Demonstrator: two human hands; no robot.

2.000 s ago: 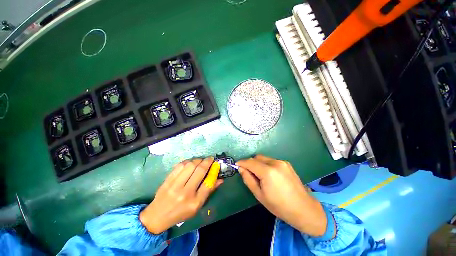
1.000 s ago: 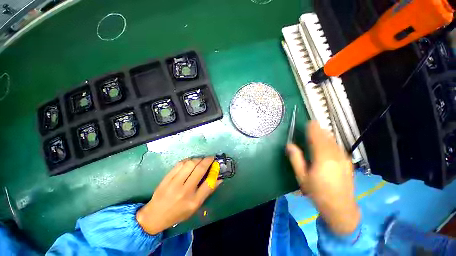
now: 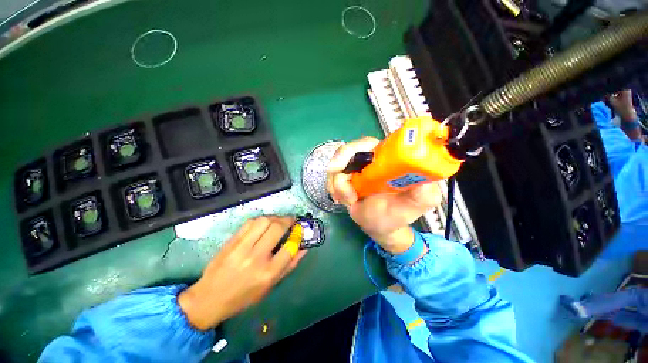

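A black electronic module (image 3: 310,232) with a pale centre lies on the green mat near the front edge. My left hand (image 3: 244,266) holds its left side, with a yellow item (image 3: 292,242) at the fingertips. My right hand (image 3: 384,202) is closed around the orange electric screwdriver (image 3: 408,159), over the right side of the screw dish (image 3: 316,176). The driver's tip is hidden by the hand. A coil spring (image 3: 568,69) is attached at the driver's rear end. The tweezers cannot be made out.
A black foam tray (image 3: 160,232) with modules lies at left, one pocket empty. White slotted racks (image 3: 389,98) stand behind the right hand. Stacked black foam trays (image 3: 490,205) stand at right. Another person's blue sleeve (image 3: 617,152) shows at the far right. White scraps lie at the mat's front edge.
My right hand first let go of the tweezers beside the dish, then took hold of the orange driver and brought it left, to the dish. My left hand stays at the module. The view has shifted.
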